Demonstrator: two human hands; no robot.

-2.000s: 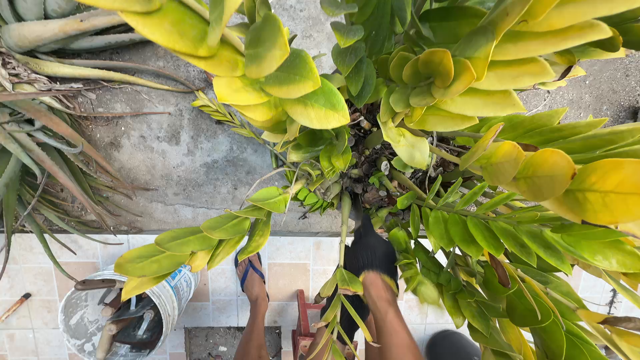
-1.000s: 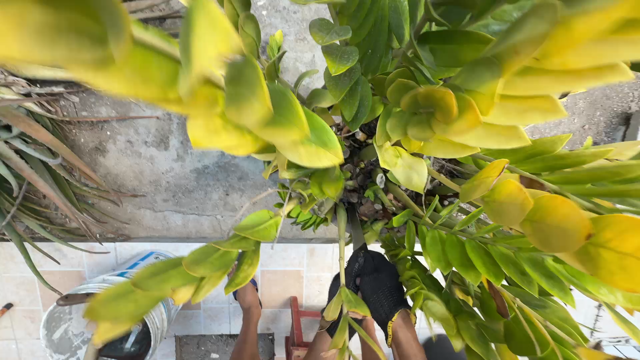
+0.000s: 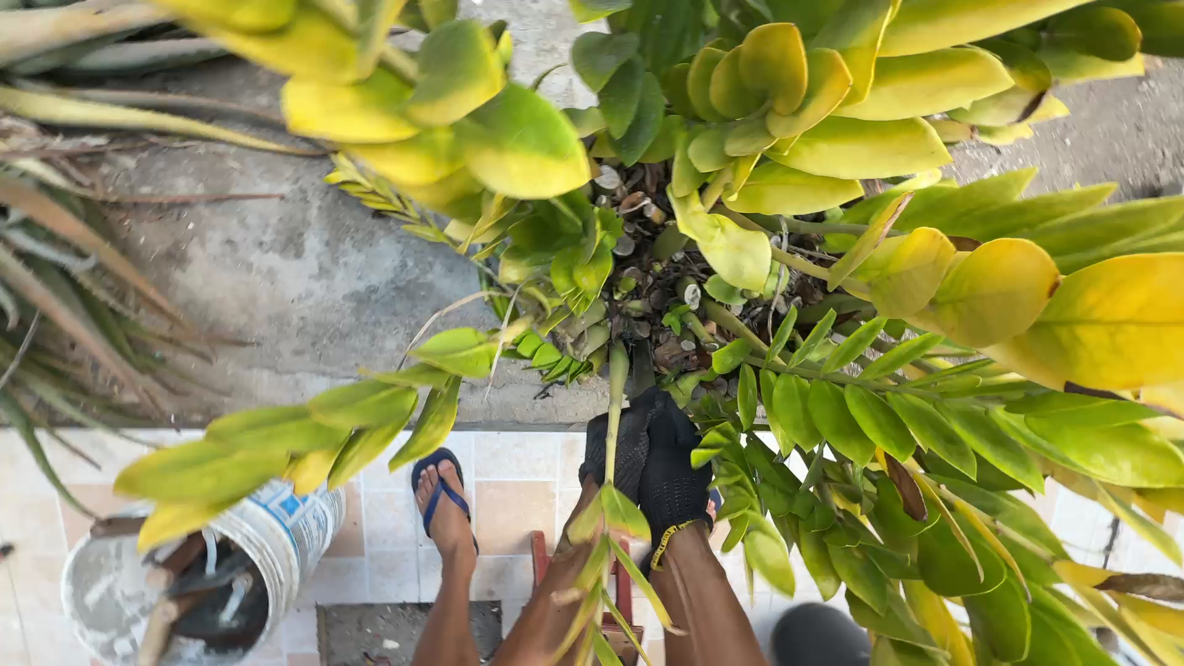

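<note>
A large potted-type leafy plant with thick stems and green to yellow leaflets, like a ZZ plant, fills the middle and right. My left hand and my right hand, both in black work gloves, are close together at its near side. They are closed around what seems to be the handle of a tool, whose dark metal blade points into the plant's base. The handle is hidden by the gloves, and the blade's tip is hidden too. One upright stem passes in front of my left hand. Dry debris lies among the cut stem bases.
A concrete ledge runs behind a tiled floor. Spiky aloe-like leaves hang at the left. A white bucket with several tools stands lower left. My foot in a blue flip-flop and a red stool are near my arms.
Two seconds ago one black glove showed plainly beside the stem; now both gloved hands are together on the tool, as they were one second ago.
</note>
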